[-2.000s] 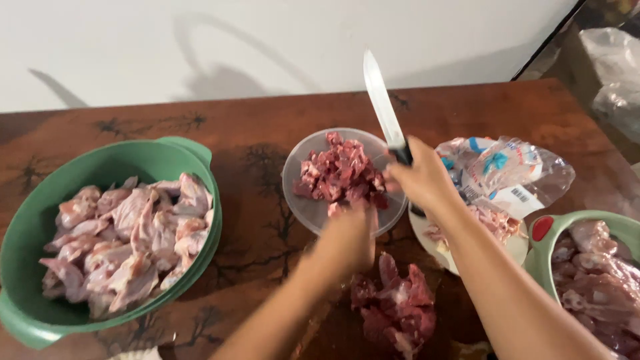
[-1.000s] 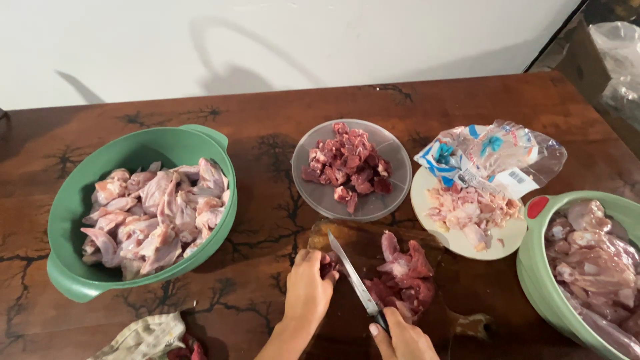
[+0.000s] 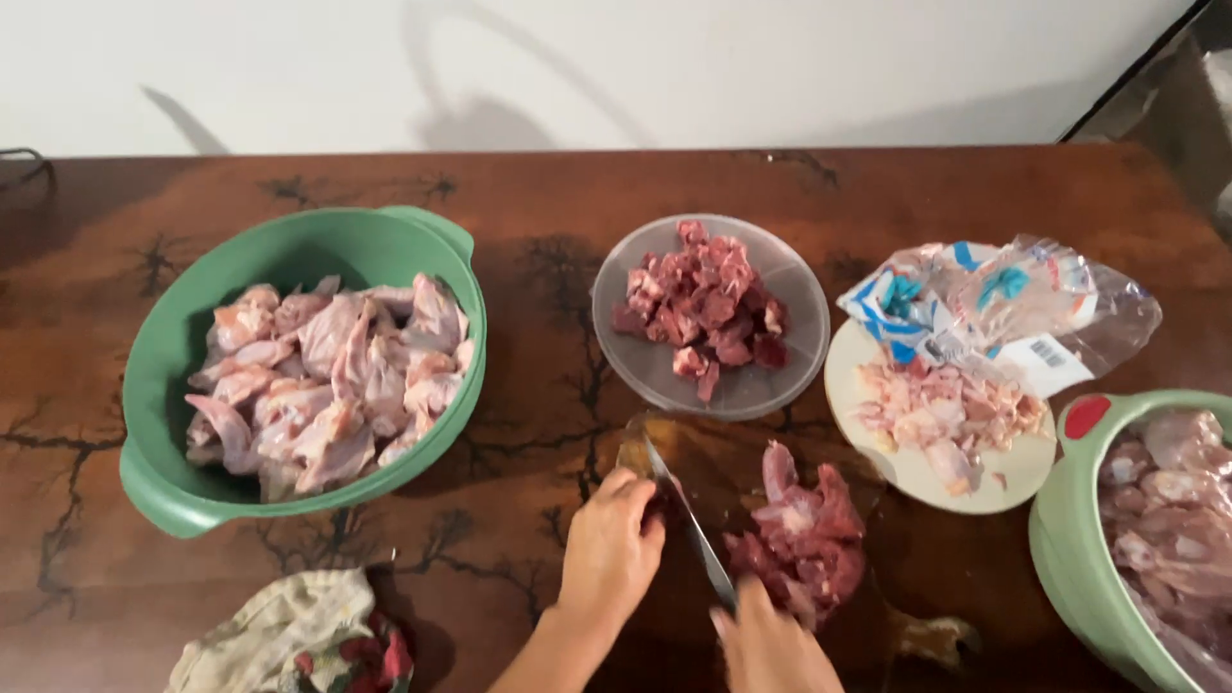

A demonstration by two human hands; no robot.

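My right hand [image 3: 770, 640] grips the handle of a kitchen knife [image 3: 695, 534], its blade slanting up and left beside my left hand [image 3: 616, 539]. The left fingers are closed on a small piece of red meat [image 3: 666, 496], mostly hidden by them, at the blade's edge. Beneath is a glossy brown board [image 3: 707, 443]. Right of the knife lies a heap of uncut red meat [image 3: 808, 539]. Just beyond the board, a translucent round plate [image 3: 626, 371] holds red meat cubes [image 3: 712, 298].
A green tub [image 3: 149, 385] of raw chicken wings stands left. At right are a cream plate [image 3: 1020, 472] with pale meat scraps, a printed plastic bag [image 3: 1039, 289] overlapping it, and a light green tub [image 3: 1059, 549] of raw chicken. A cloth [image 3: 279, 626] lies front left.
Two seconds ago the knife was raised while my left hand was by the plate of cubes. Both hands have since come down to the board, where they were one second ago too.
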